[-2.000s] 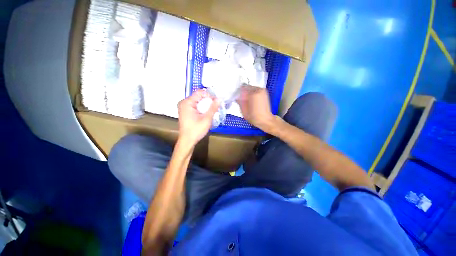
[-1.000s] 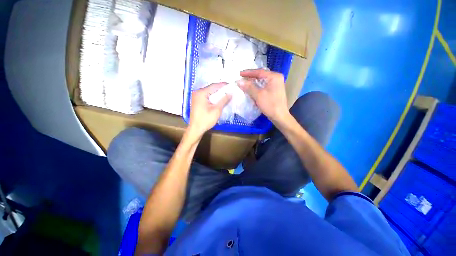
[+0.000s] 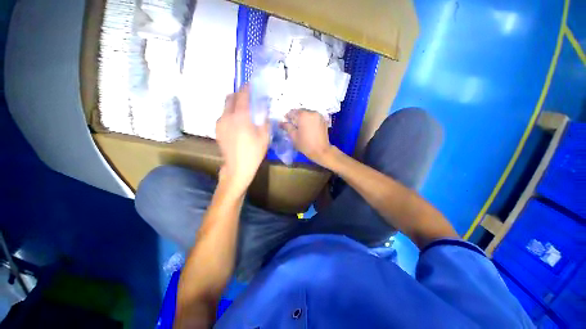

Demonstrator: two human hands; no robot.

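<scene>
A blue basket (image 3: 363, 96) with small holes stands inside the open cardboard carton (image 3: 173, 151). Small white parts (image 3: 315, 61) lie heaped in it. My left hand (image 3: 243, 132) is at the basket's left front edge, closed on a crinkled clear plastic bag (image 3: 260, 96) that stands up between my hands. My right hand (image 3: 307, 132) is over the basket's front, with its fingers at the lower part of the same bag. Whether a white part is inside the bag I cannot tell.
Packed rows of bagged parts (image 3: 119, 77) and a white divider (image 3: 209, 71) fill the carton's left. A large pale panel (image 3: 45, 96) curves beside it. Stacked blue bins (image 3: 533, 231) on a wooden pallet (image 3: 546, 138) stand at right. My knees flank the carton's front.
My left hand has moved left and up, and my right hand left and down. The bag, bunched over the basket before, now extends upward between them.
</scene>
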